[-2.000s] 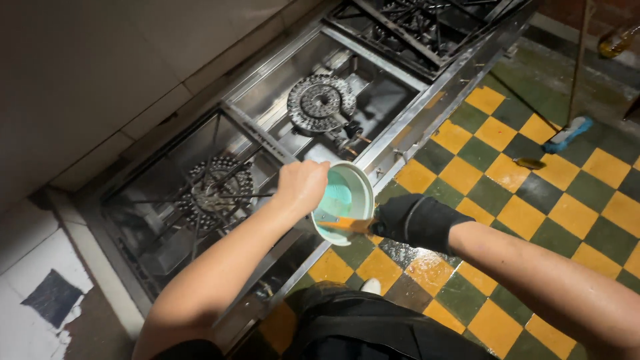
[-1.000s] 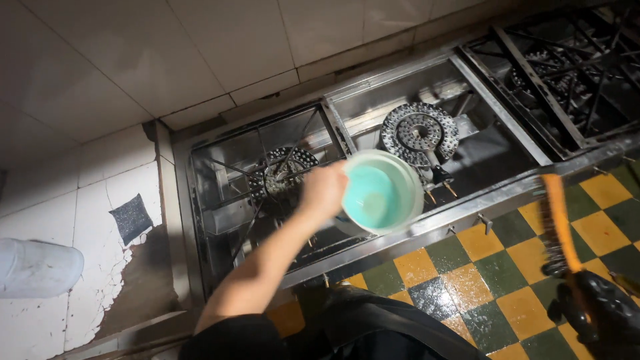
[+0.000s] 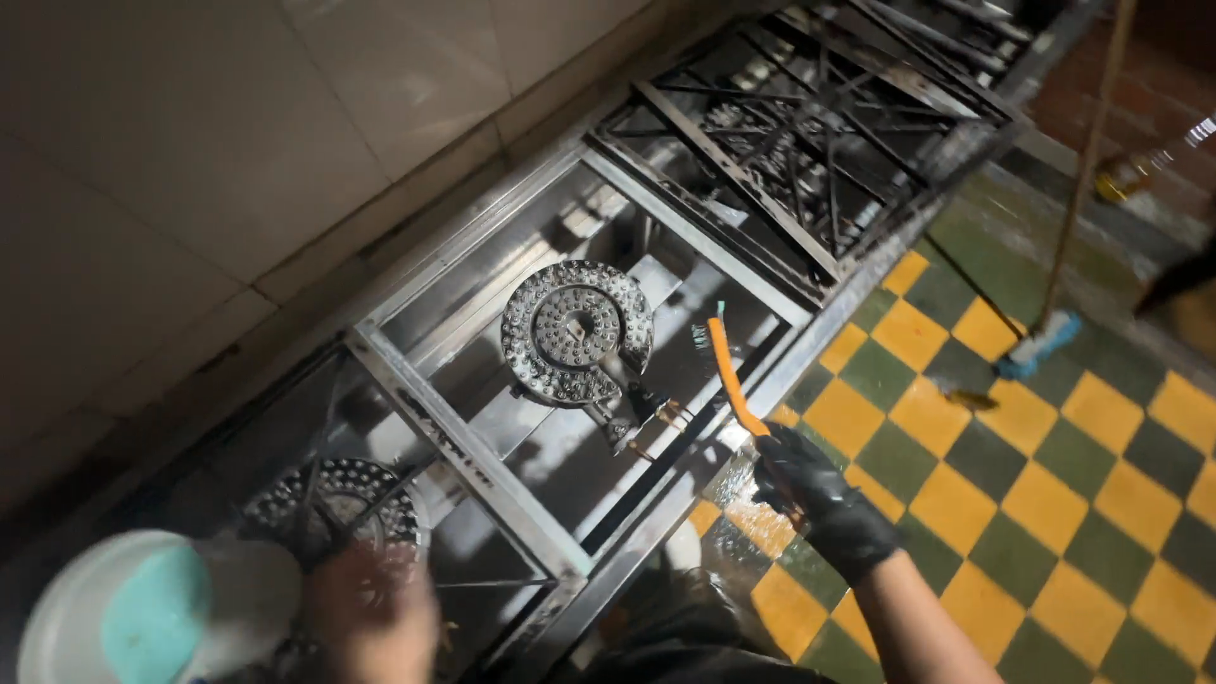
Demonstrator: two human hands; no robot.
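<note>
My right hand (image 3: pixel 817 503), in a black glove, grips an orange-handled brush (image 3: pixel 727 366) over the front part of a stove bay. Greenish bristles show beside its far end. A round cast burner (image 3: pixel 578 328) sits in that bay, left of the brush. My left hand (image 3: pixel 375 608), bare and blurred, is at the bottom left over a second burner (image 3: pixel 332 499). Left of it is a pale tub (image 3: pixel 57 608) with turquoise liquid (image 3: pixel 157 608). A blurred pale shape lies between hand and tub; whether the fingers touch the tub cannot be told.
Black grates (image 3: pixel 826 123) cover the farther burners. The metal frame (image 3: pixel 465 456) divides the bays. A tiled wall (image 3: pixel 380 85) runs behind the stove. On the wet checkered floor (image 3: pixel 931 418) stands a blue-and-white broom head (image 3: pixel 1040 342) with a long handle. A bottle with yellow liquid (image 3: pixel 1126 180) is at the right.
The tub, held by my left hand a second ago, has moved to the left, away from the middle burner. My right hand has brought the brush over the stove's front edge. The view has turned.
</note>
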